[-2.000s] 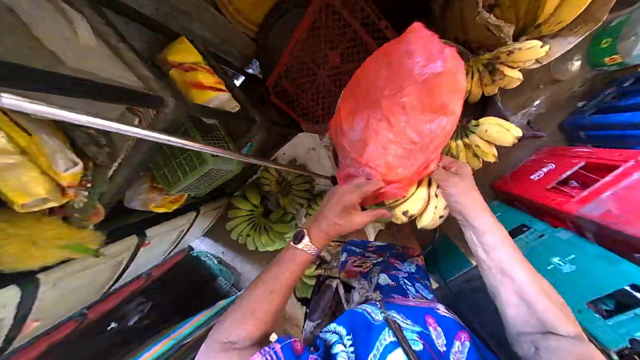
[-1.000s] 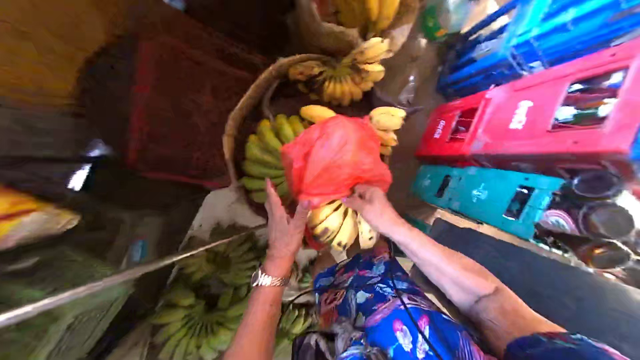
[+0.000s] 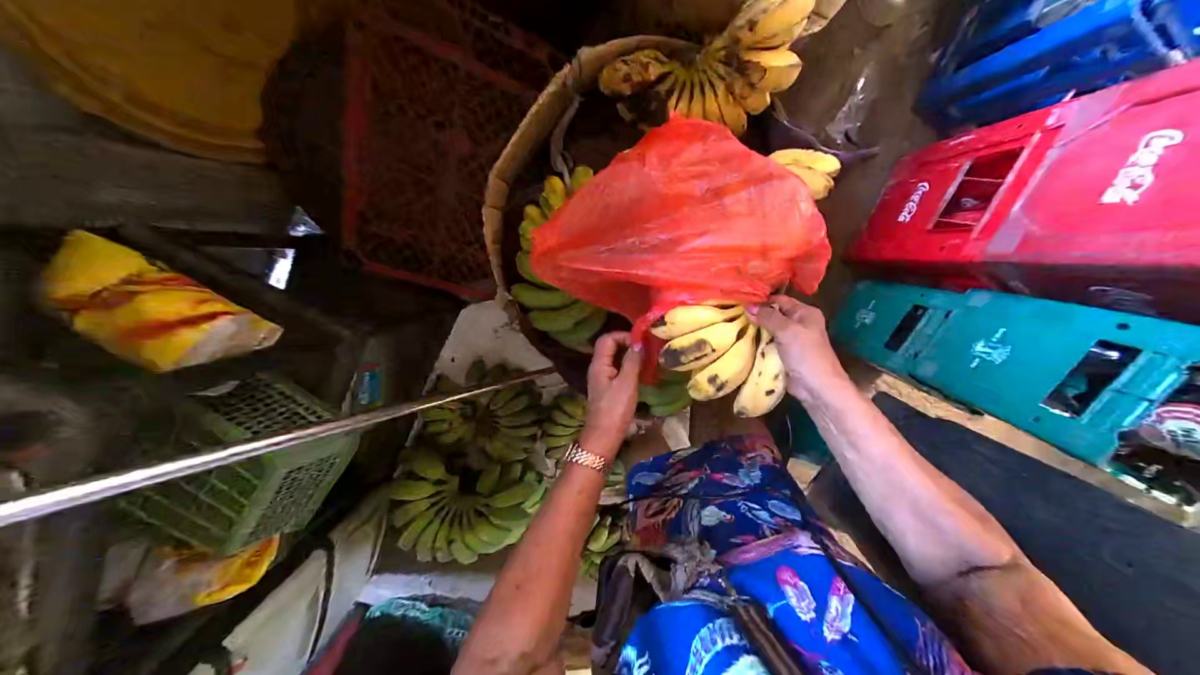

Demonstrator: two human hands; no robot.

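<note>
A thin red plastic bag [image 3: 689, 220] spreads over the upper part of a hand of yellow bananas [image 3: 722, 361], whose dark-spotted fruit sticks out at the near side. My left hand [image 3: 614, 380] pinches the bag's edge left of the bananas. On their right, my right hand [image 3: 797, 342] has its fingertips at the bag's edge and the top of the bunch; how much each finger grips is partly hidden. Under and behind the bag stands a round woven basket [image 3: 502, 187] with green bananas [image 3: 558, 309] and more yellow bananas [image 3: 708, 89].
Red crates [image 3: 1031, 202], teal crates [image 3: 1012, 352] and a blue crate [image 3: 1041, 61] line the right side. Green banana bunches [image 3: 459, 511] lie at lower left. A pole [image 3: 281, 445] runs in from the left, over a green plastic crate [image 3: 281, 478].
The bag stood tall and puffed out two seconds ago; it now lies lower and wider, and more of the bananas shows. My left hand has closed its fingers on the bag's edge since one second ago.
</note>
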